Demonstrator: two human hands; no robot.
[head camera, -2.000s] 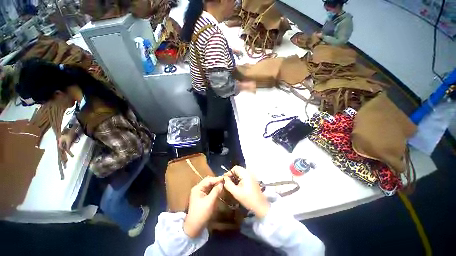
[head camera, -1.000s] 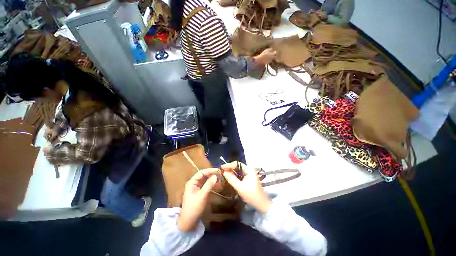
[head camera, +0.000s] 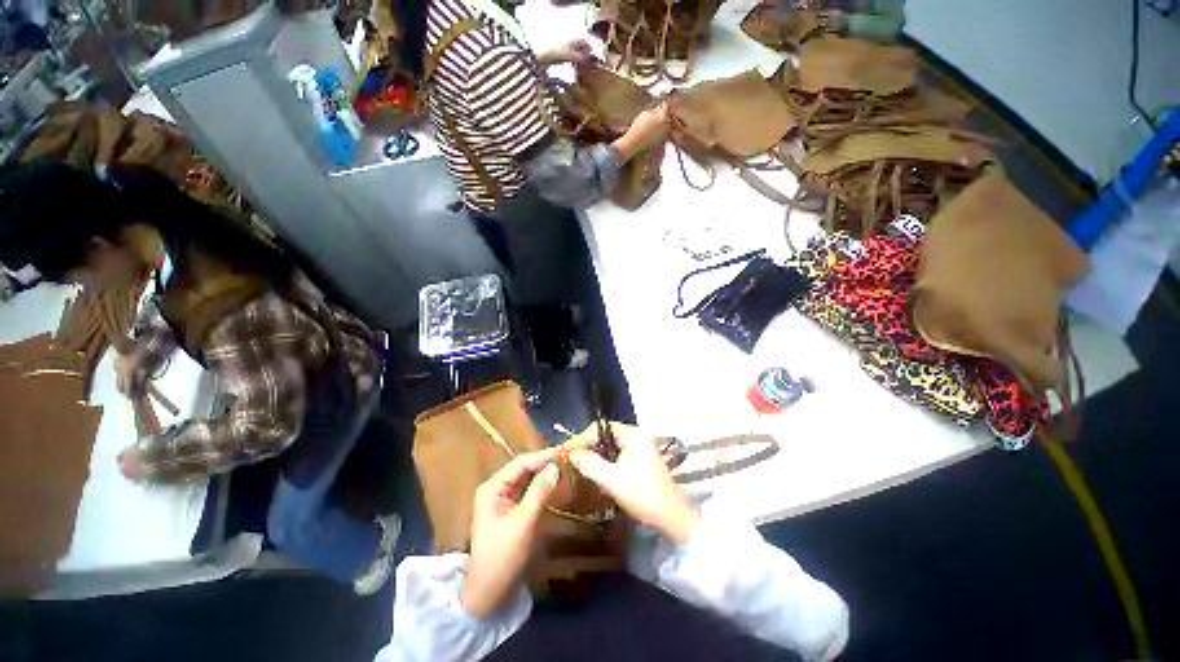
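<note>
A tan-brown bag is in front of my waist, its mouth towards me, with a pale yellowish zip end lying on it. My left hand pinches a small part at the bag's mouth between thumb and fingertips. My right hand is close beside it, its fingertips at the same spot, with a small dark pointed tool, perhaps thread snips, standing up from the fingers. The tiny part between the hands is too small to tell. A brown strap loop lies on the table edge to the right.
The white table on the right bears a red-and-blue jar, a black pouch, leopard-print pieces and brown bags. A silver-topped stool stands ahead. One person works ahead, another on the left.
The dark tool now stands up clearly from my right fingers. My hands stay close together at the bag. The striped-shirt person has bent further over the table, both hands on a brown bag.
</note>
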